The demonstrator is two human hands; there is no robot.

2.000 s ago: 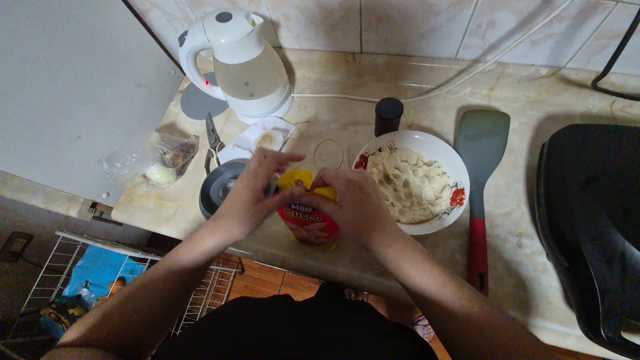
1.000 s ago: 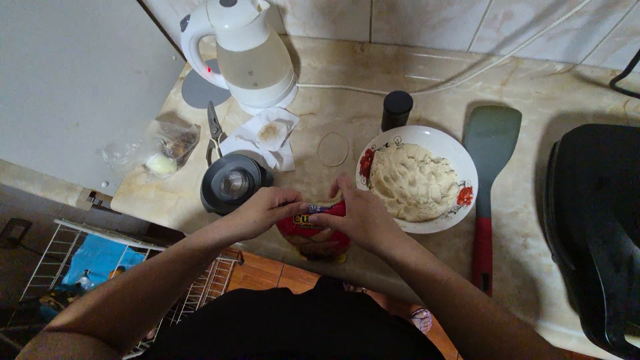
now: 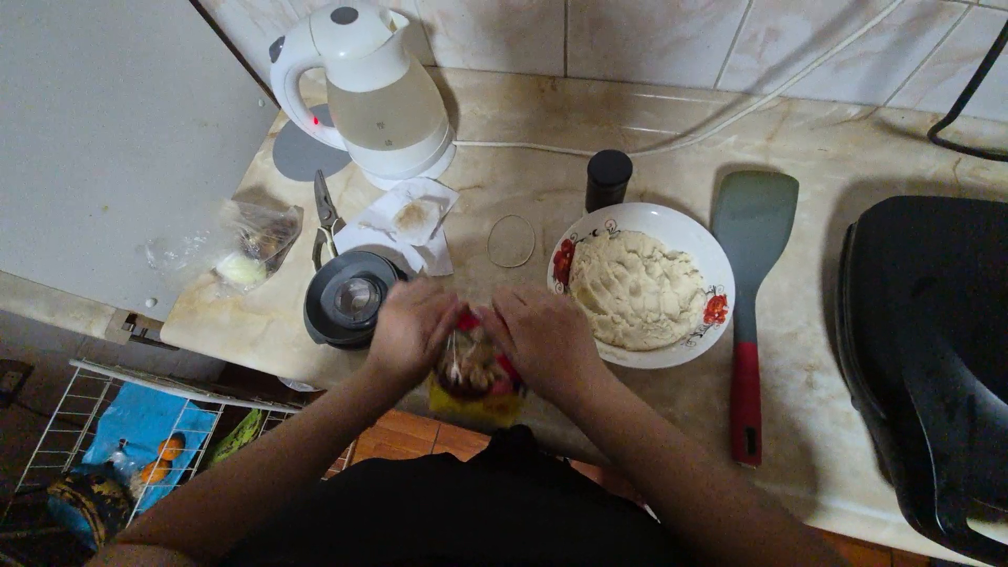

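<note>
Between my two hands is a red and yellow plastic food packet (image 3: 475,370), with a see-through part showing brownish pieces inside. My left hand (image 3: 413,327) pinches its upper left edge, and my right hand (image 3: 543,335) grips its upper right edge. Both hands are slightly blurred. Close to my left hand sits a dark grey round lid or cup (image 3: 321,303) with a clear centre. Right of my right hand stands a white bowl (image 3: 720,331) with red flowers, holding pale mashed food or dough (image 3: 638,291).
Behind stand a white electric kettle (image 3: 386,102) and a black-capped jar (image 3: 609,177). Pliers (image 3: 324,213), white paper (image 3: 394,216), a plastic bag (image 3: 264,236) and a thin ring (image 3: 511,241) lie on the counter. A spatula (image 3: 752,236) and a black appliance (image 3: 929,315) are at right.
The packet's printed red and yellow face was up before; now a see-through part with the contents shows, and its yellow end points toward me. Both hands have stayed on it.
</note>
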